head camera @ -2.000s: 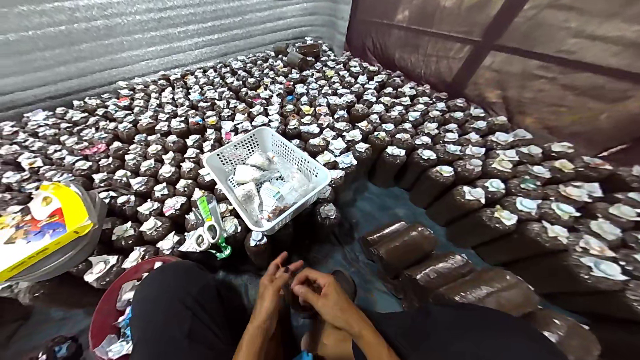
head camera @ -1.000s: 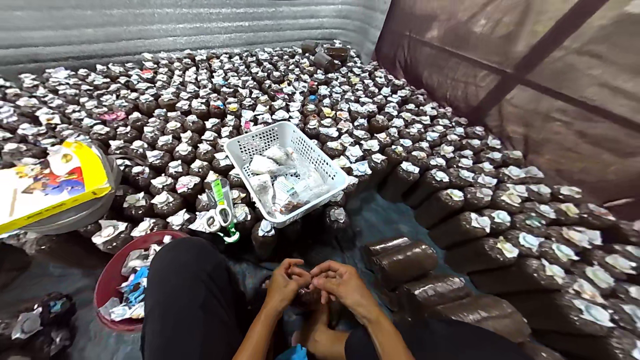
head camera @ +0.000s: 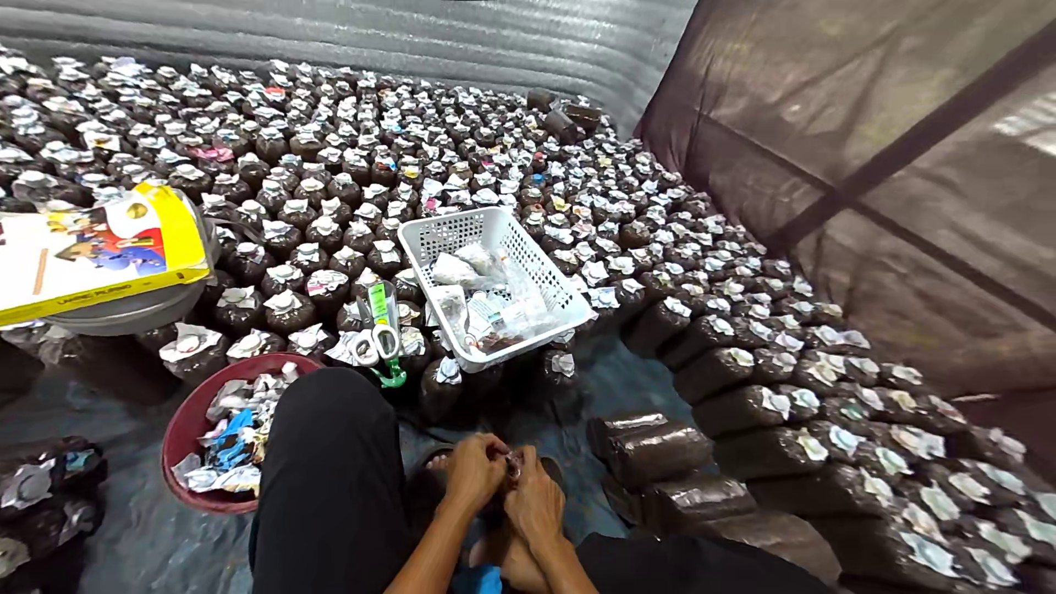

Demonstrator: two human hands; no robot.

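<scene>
Close together between the knees, my left hand (head camera: 477,472) and my right hand (head camera: 535,495) have their fingertips at the dark plastic neck (head camera: 515,464) of a bag, whose body the hands and forearms mostly hide. Just beyond them a white perforated plastic basket (head camera: 571,309) rests on upright bags and holds clear plastic bags with pale contents (head camera: 472,268). Left of the basket lie scissors with white handles (head camera: 375,345) and a green-labelled item (head camera: 379,304). A red basin (head camera: 183,429) with crumpled paper and blue scraps stands beside the left knee.
Dense rows of paper-capped dark substrate bags (head camera: 330,210) fill the back and right. Several filled bags (head camera: 660,454) lie on their sides at the right. A yellow-edged book (head camera: 107,247) sits on a grey lidded container (head camera: 132,309) at the left. Dark netting (head camera: 907,272) hangs at the right.
Both hands have stayed close together between the knees, with small changes in the finger poses. The basket, scissors and basin keep their places. The view has shifted a little.
</scene>
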